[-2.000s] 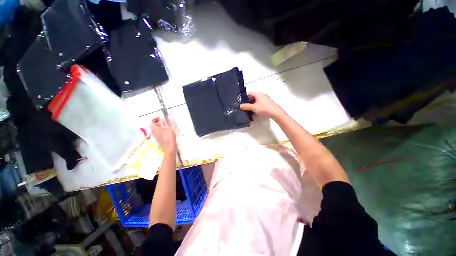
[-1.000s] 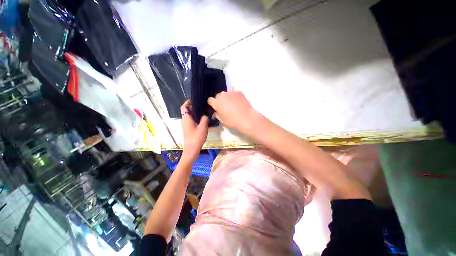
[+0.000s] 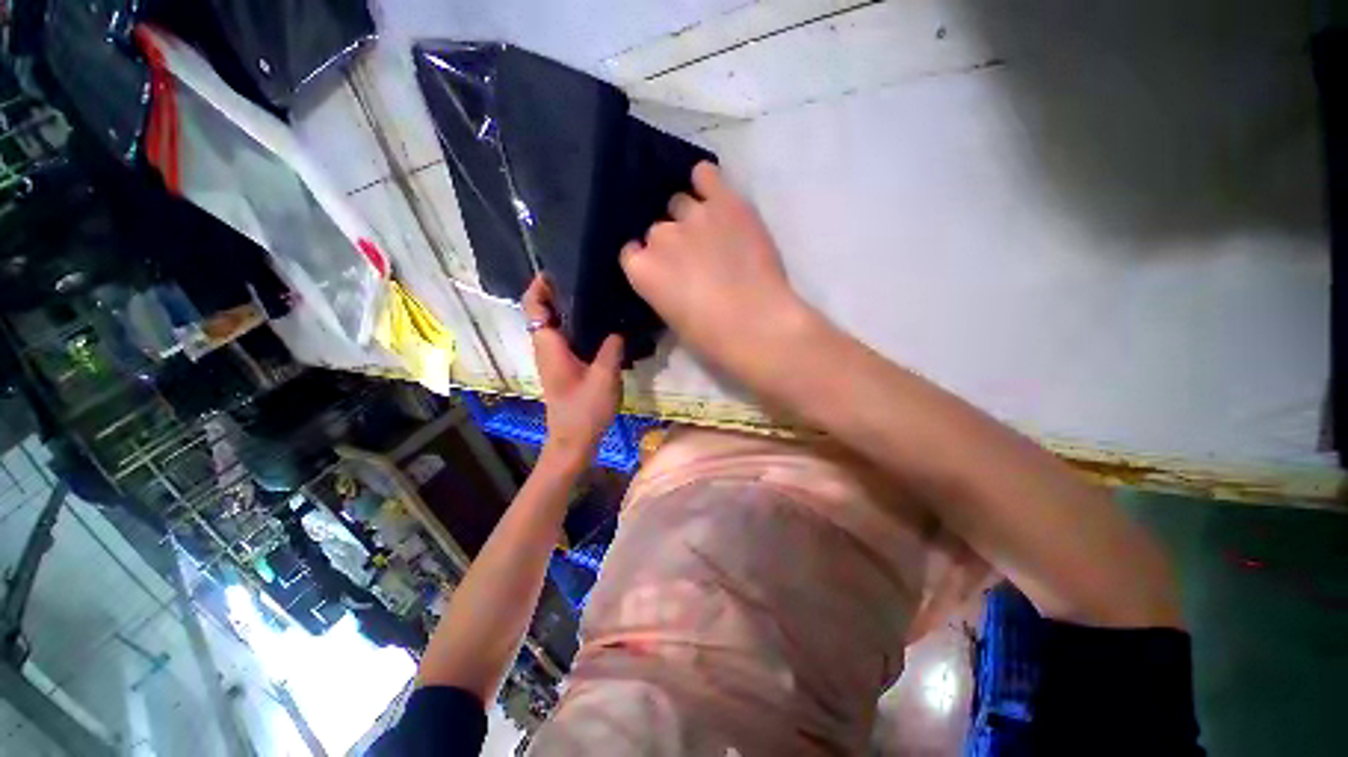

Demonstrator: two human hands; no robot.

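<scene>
A folded dark garment (image 3: 574,185) lies near the front edge of the white table, part matt and part under shiny clear film on its left side. My left hand (image 3: 572,362) grips its near edge, thumb on the right and fingers at the film's edge. My right hand (image 3: 713,266) is on the garment's right part with fingers curled; the fingertips are partly hidden against the dark cloth. A stack of clear poly bags (image 3: 259,170) with a red edge lies to the left, with a yellow sheet (image 3: 416,336) by its near end.
Shiny dark packs (image 3: 296,48) lie at the back left. A dark garment edge shows at the far right. The table's worn yellowish edge (image 3: 1183,470) runs in front of me. Blue crates (image 3: 1002,673) stand below. Racks and shelving stand at the left.
Since the first frame, my left hand has moved from beside the bags to the garment. Over the last second the garment's matt part has opened wider under my hands. The view has shifted.
</scene>
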